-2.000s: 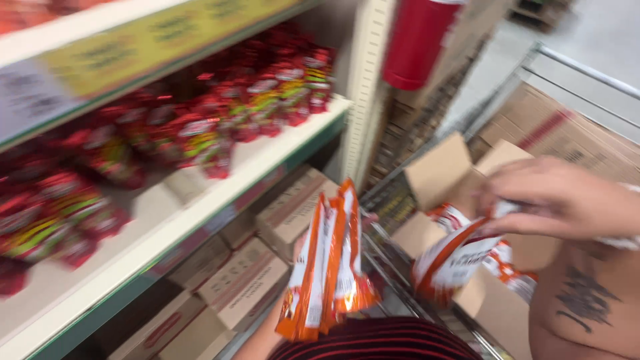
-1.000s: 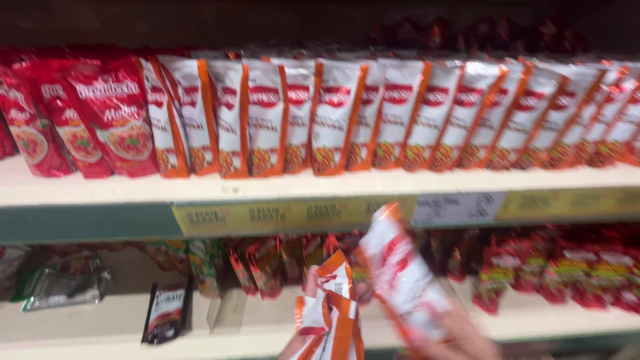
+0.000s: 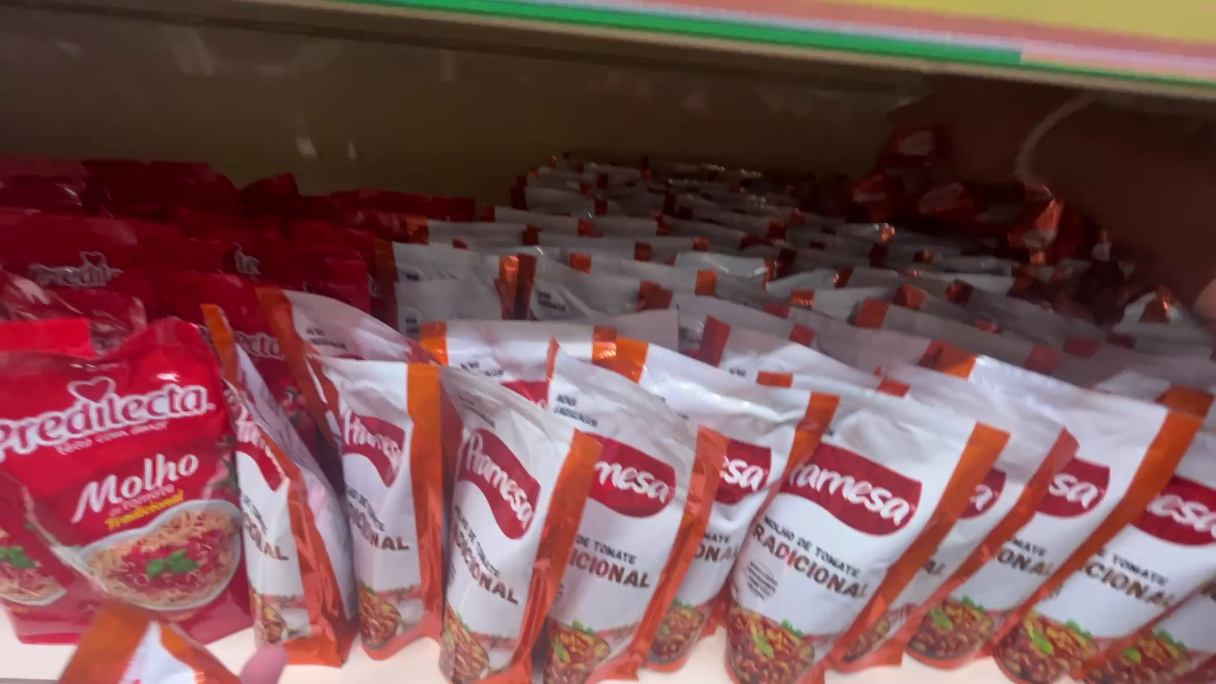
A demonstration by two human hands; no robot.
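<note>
At the bottom left edge, one fingertip of my left hand [image 3: 264, 664] shows beside the top of an orange and white tomato sauce pouch [image 3: 147, 655]; the rest of the hand is out of frame. In front of it, white pouches with orange edges [image 3: 836, 532] stand upright in close rows on the shelf, some leaning. Red tomato sauce pouches [image 3: 142, 475] stand to their left. A blurred, dim patch at the right edge may be part of my right hand, but it is too unclear to tell.
Overhead runs the upper shelf's edge with a green, pink and yellow strip [image 3: 855, 33]. Rows of pouches reach into the dark back, where reddish pouches [image 3: 988, 209] lie in a heap at the right. A pale shelf surface [image 3: 332, 673] shows at the front.
The view has swung from the cart and boxes to the shelf and come much closer. One second ago both hands were in sight with white and orange pouches; now just a left fingertip shows clearly.
</note>
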